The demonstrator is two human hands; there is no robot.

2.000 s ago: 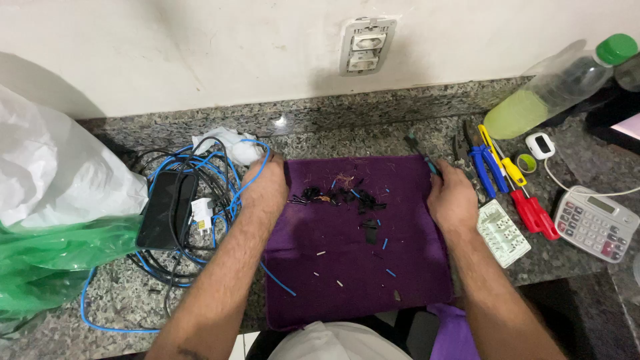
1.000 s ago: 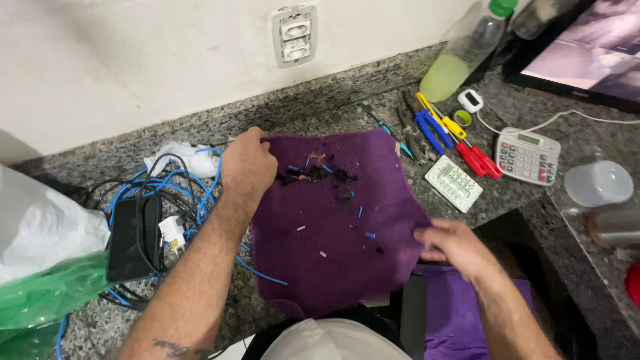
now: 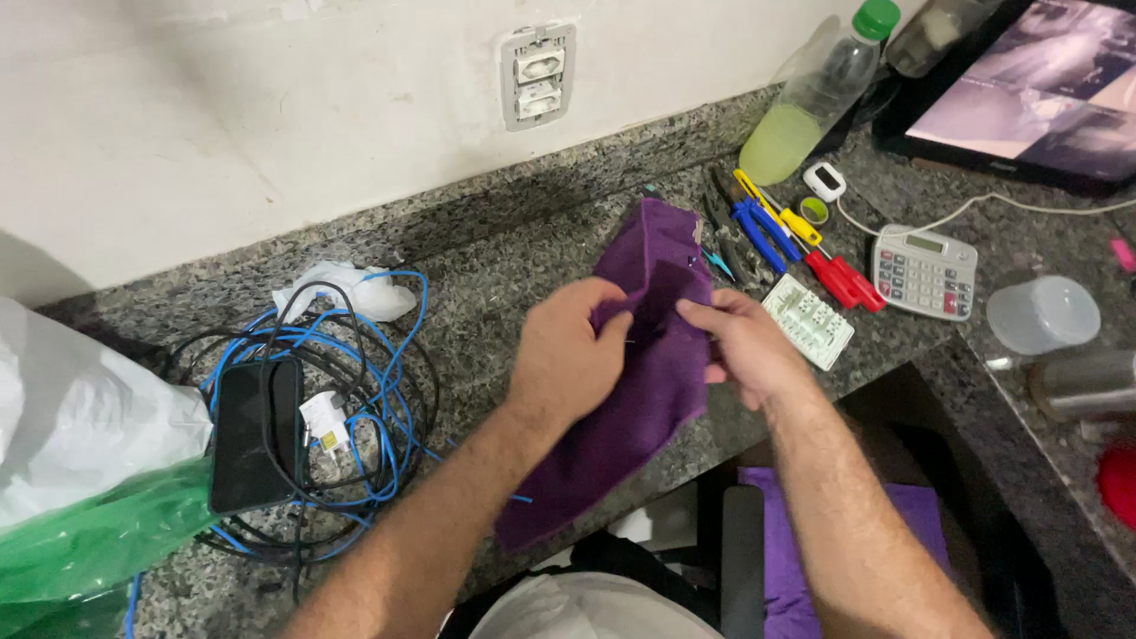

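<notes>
My left hand [image 3: 572, 346] grips the near-left side of a purple cloth [image 3: 612, 435], thumb and fingers pinching a fold. My right hand [image 3: 745, 342] pinches the opposite edge between thumb and fingers. The cloth is gathered into a long trough that slants over the granite counter, its far end open upward and its lower end near the counter's front edge. Most of its inside is hidden by folds and fingers; a small dark bit shows near its upper right edge. A blue wire end [image 3: 519, 499] shows at the cloth's lower left.
Coiled blue and black cables [image 3: 390, 390] lie left with a black smartphone [image 3: 253, 435], beside a white plastic bag [image 3: 80, 408]. Right are blue-handled pliers [image 3: 763, 235], red-handled screwdrivers [image 3: 843, 282], a white electrical module [image 3: 808, 321], a calculator [image 3: 925, 271], a bottle [image 3: 799, 115] and a monitor [image 3: 1029, 89].
The cloth lay spread flat with black scraps and blue bits on it; now it is folded up between my hands. Both hands have come closer together. The view has shifted right.
</notes>
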